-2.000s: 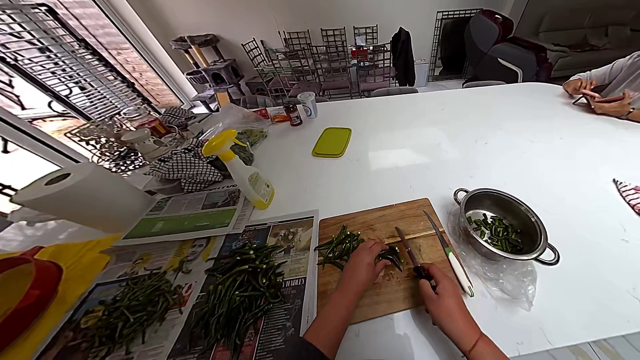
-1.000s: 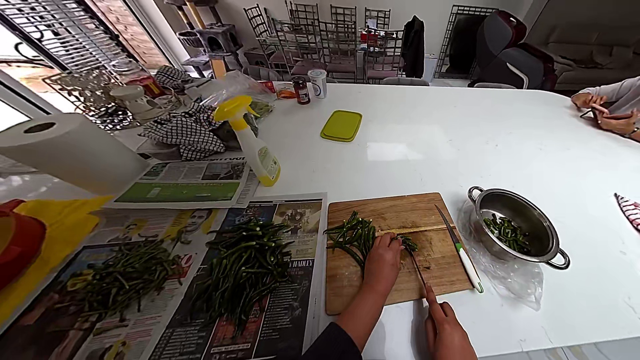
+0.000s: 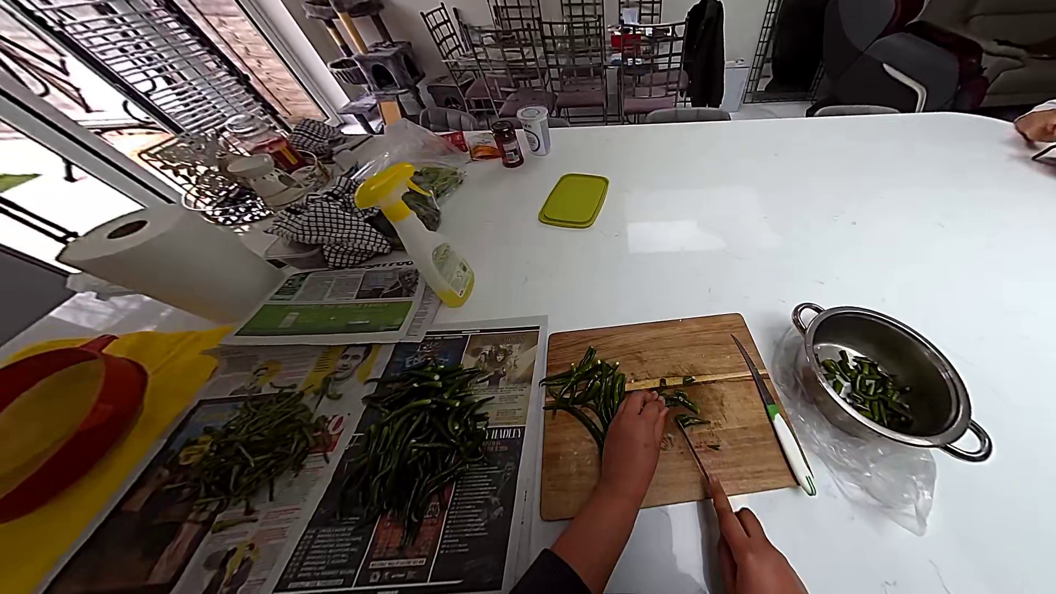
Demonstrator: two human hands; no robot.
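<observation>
My left hand (image 3: pixel 634 441) presses on green chillies at the middle of a wooden cutting board (image 3: pixel 594 487), just right of a bunch of whole green chillies (image 3: pixel 587 392). My right hand (image 3: pixel 749 549) grips a small knife (image 3: pixel 693 450), its blade lying over the board near cut pieces (image 3: pixel 681 400). A second knife with a white and green handle (image 3: pixel 789 445) rests along the board's right edge. To the right, a steel two-handled colander or pot (image 3: pixel 949 388) holds cut green pieces (image 3: pixel 862 388).
Left of the board, newspaper (image 3: pixel 503 495) carries two piles of chillies (image 3: pixel 425 437). Behind stand a spray bottle (image 3: pixel 433 256), a paper towel roll (image 3: pixel 177 256) and a green lid (image 3: pixel 574 200). A plastic bag (image 3: pixel 887 483) lies under the pot. Another person's hand (image 3: pixel 1035 125) shows at far right.
My left hand stays on the chillies and my right hand keeps the knife, its blade angle having shifted since two seconds ago. The view has moved somewhat.
</observation>
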